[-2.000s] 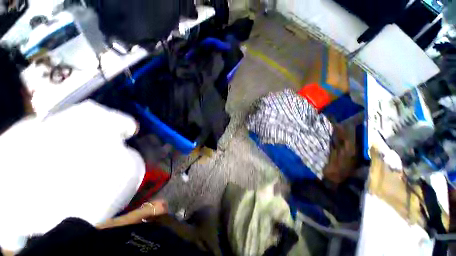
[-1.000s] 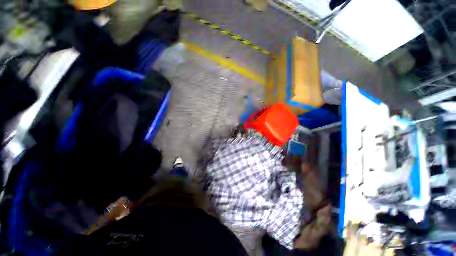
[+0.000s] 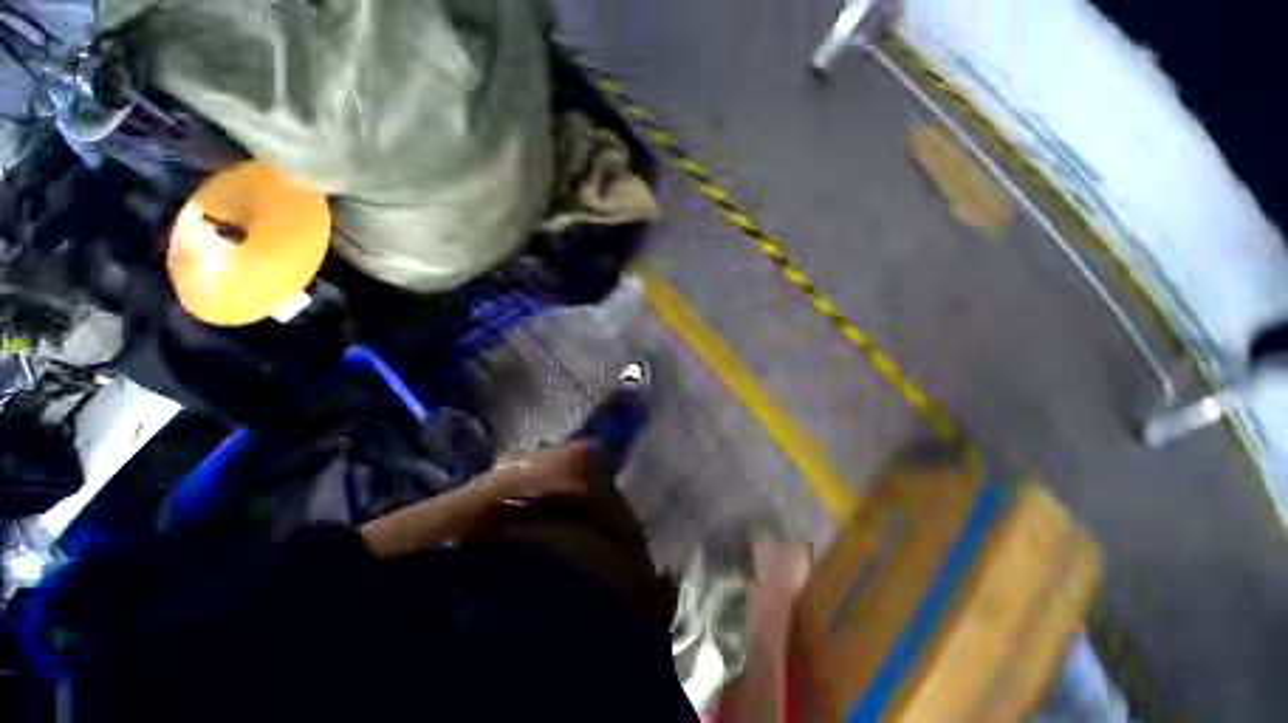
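Note:
My left hand (image 3: 558,473), with a bracelet at the wrist, reaches forward at the lower middle, above my dark clothing. Its fingers are blurred, and I cannot tell whether they hold anything. What appears to be my right hand (image 3: 780,565) is a blurred patch of skin beside the cardboard box; its fingers are unclear. A pale grey-green cloth (image 3: 711,614) shows low between the two arms, partly hidden by my body. Whether either hand touches it is unclear.
A cardboard box (image 3: 1038,565) with blue tape stands at lower right. A large grey-green cloth sack (image 3: 410,127) is at the upper left, beside a round orange object (image 3: 247,240). Dark garments lie around a blue-rimmed crate (image 3: 386,379). A white table (image 3: 1130,156) with metal legs curves along the right.
The view has swung right and forward. The checked cloth and red stool have left the picture; the cardboard box appears nearer. The left forearm shows more, and the grey-green sack has come into view.

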